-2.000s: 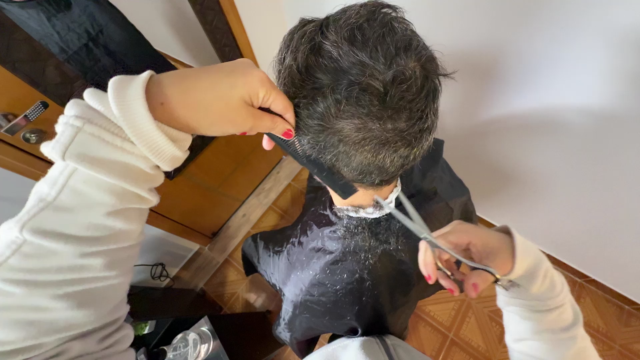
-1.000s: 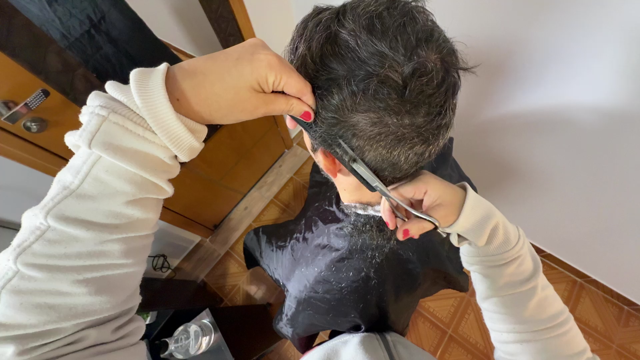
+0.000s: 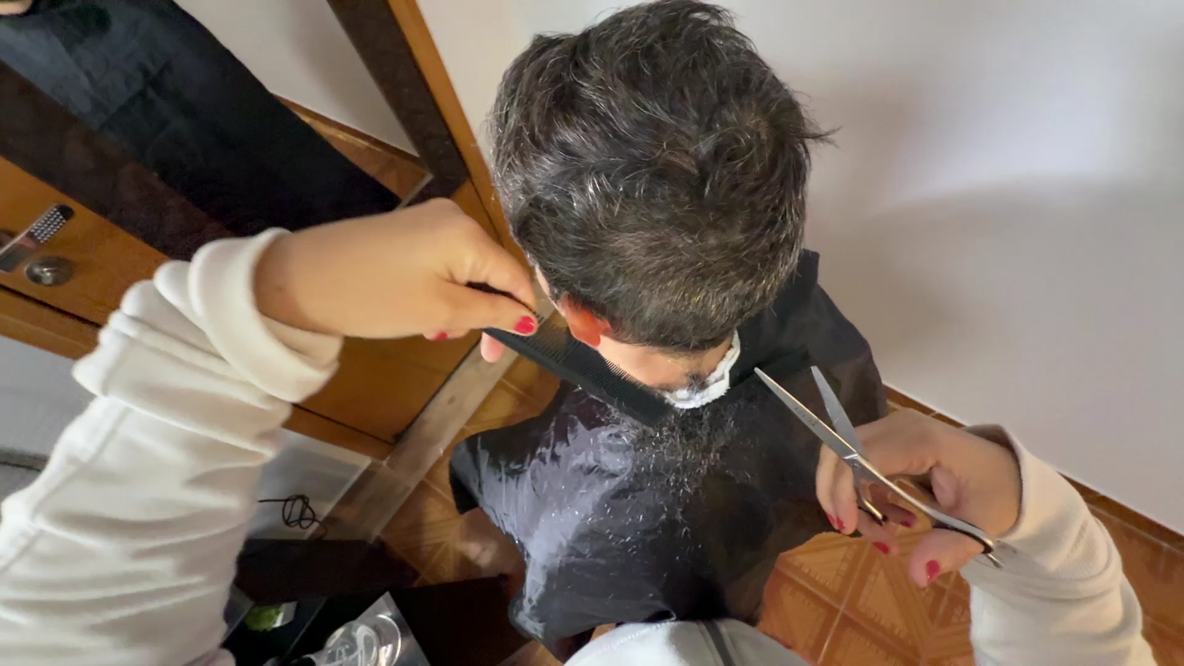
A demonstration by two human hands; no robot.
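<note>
A seated person with short dark, greying hair (image 3: 657,185) is seen from behind and above. A black cape (image 3: 647,518) strewn with hair clippings covers the shoulders, and a white neck strip (image 3: 708,381) circles the neck. My left hand (image 3: 407,273) pinches a black comb (image 3: 592,370) at one end; it slants down beside the ear and neck, its teeth facing the neck. In my right hand (image 3: 920,490) are metal hairdressing scissors (image 3: 846,449), blades parted, tips pointing toward the neck but apart from the hair and comb.
A pale wall (image 3: 1008,231) rises at the right, above a tiled floor (image 3: 860,592). At the left stands a wooden door (image 3: 370,388) with a metal handle (image 3: 37,236), beside a mirror-like panel (image 3: 185,120). Dark furniture (image 3: 462,620) holding clear plastic packaging (image 3: 375,634) sits at lower left.
One second ago the scissors lay along the comb at the head; my right hand has since drawn them back to the right, blades now apart. The comb has moved down from the hair to beside the neck.
</note>
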